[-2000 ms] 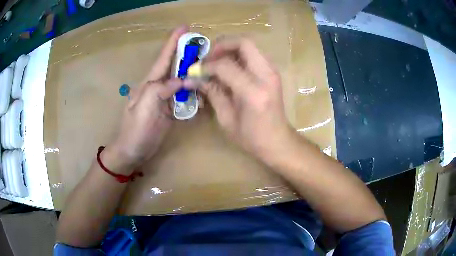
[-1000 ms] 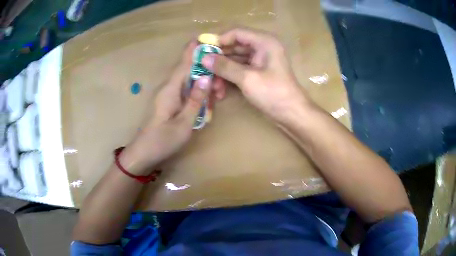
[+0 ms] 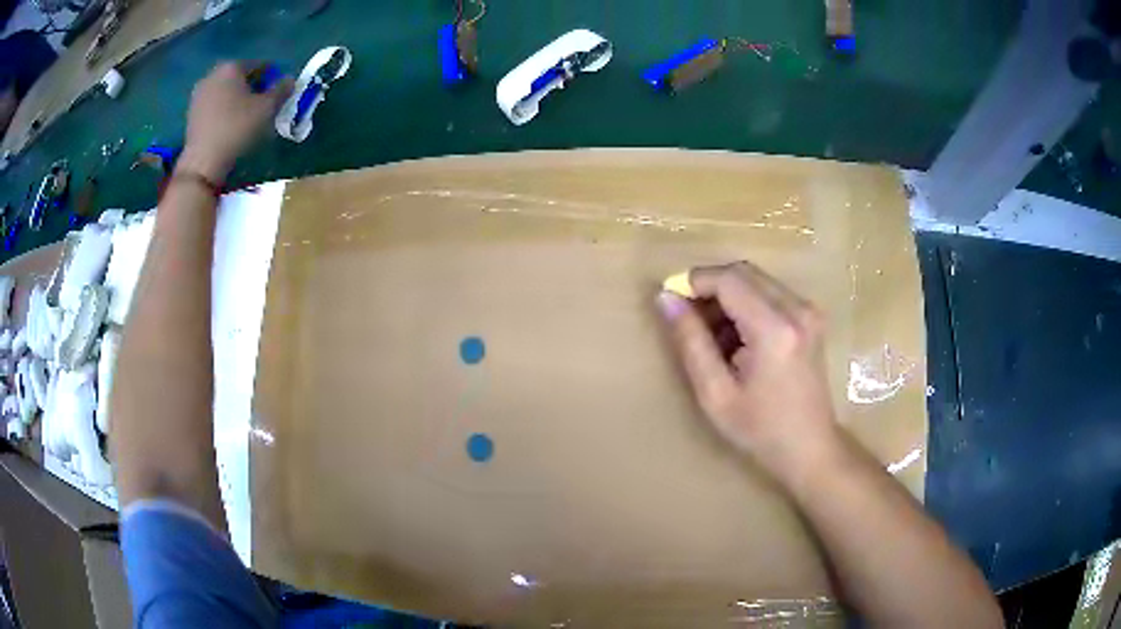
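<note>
My left hand reaches over the green bench at the back left, slightly blurred. A blue battery shows at its fingertips; whether the hand grips it cannot be told. A white housing with blue and dark parts inside lies just right of that hand. Another filled white housing lies tilted further right. My right hand is over the cardboard, thumb and index finger together, with a pale yellow finger cot on a fingertip and nothing visible held.
Battery sets with wires and brown pieces lie along the green bench. Two blue-green dots are on the cardboard. White shells are heaped at left. A dark mat with a thin rod is at right.
My hands have separated, and the housing is no longer between them. My left hand has moved to the back left; my right is lower right. The view now shows more of the bench.
</note>
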